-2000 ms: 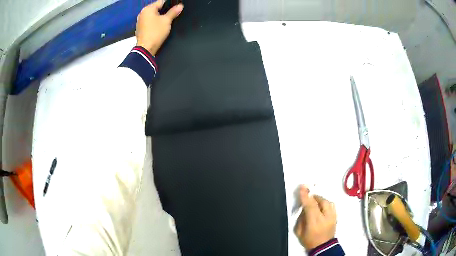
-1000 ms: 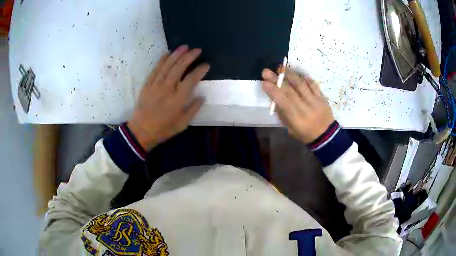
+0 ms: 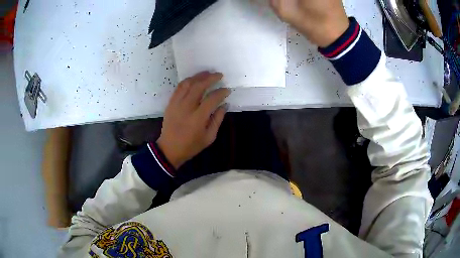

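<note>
The black cut fabric panels (image 3: pixel 179 19) lie at the top, left of centre, with layered, angled edges; most of them is outside the picture. A white sheet (image 3: pixel 229 48) lies flat below and beside them, its near edge close to the table's front edge. My left hand (image 3: pixel 194 115) is at the sheet's lower left corner, fingers apart, with nothing seen in it. My right hand (image 3: pixel 315 19) is at the top edge above the sheet's right side. Its fingers are partly cut off, so its hold is hidden. The white pencil is not visible.
The white speckled table (image 3: pixel 121 65) has a curved front edge. A small grey metal piece (image 3: pixel 34 93) sits at its left end. The steam iron (image 3: pixel 401 20) and its dark pad (image 3: pixel 403 48) are at the upper right, with a blue hose beside them.
The black cloth's near end has shifted up and left, uncovering more of the white sheet. My right hand has moved up and away; my left hand has moved slightly right and down.
</note>
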